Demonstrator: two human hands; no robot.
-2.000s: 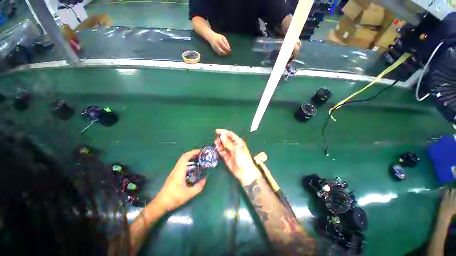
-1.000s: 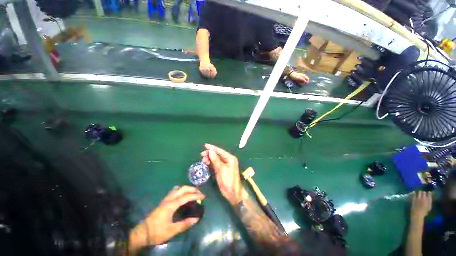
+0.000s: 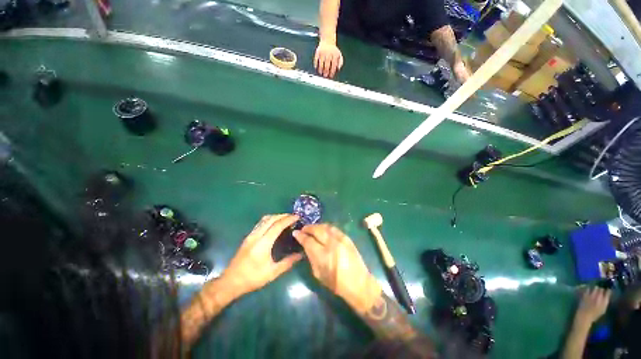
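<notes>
My left hand is closed around a black housing, its fingers and thumb on the sides. My right hand is at the housing's right side with its fingertips bent against it; whether it pinches a small part there cannot be told. A round blue-silver circuit board shows just beyond my fingertips, face up; whether it lies on the green surface or hangs from the housing cannot be told. A mallet with a cream head lies right of my right hand.
A pile of black units lies right of the mallet. Separate dark units and a wired cluster lie at left. A white strip slants over the belt. A tape roll, blue bin and other people's hands show.
The view has shifted. My right hand has come down from the circuit board to the housing in my left hand, and the hands are now close together. The board's face now shows beyond my fingertips.
</notes>
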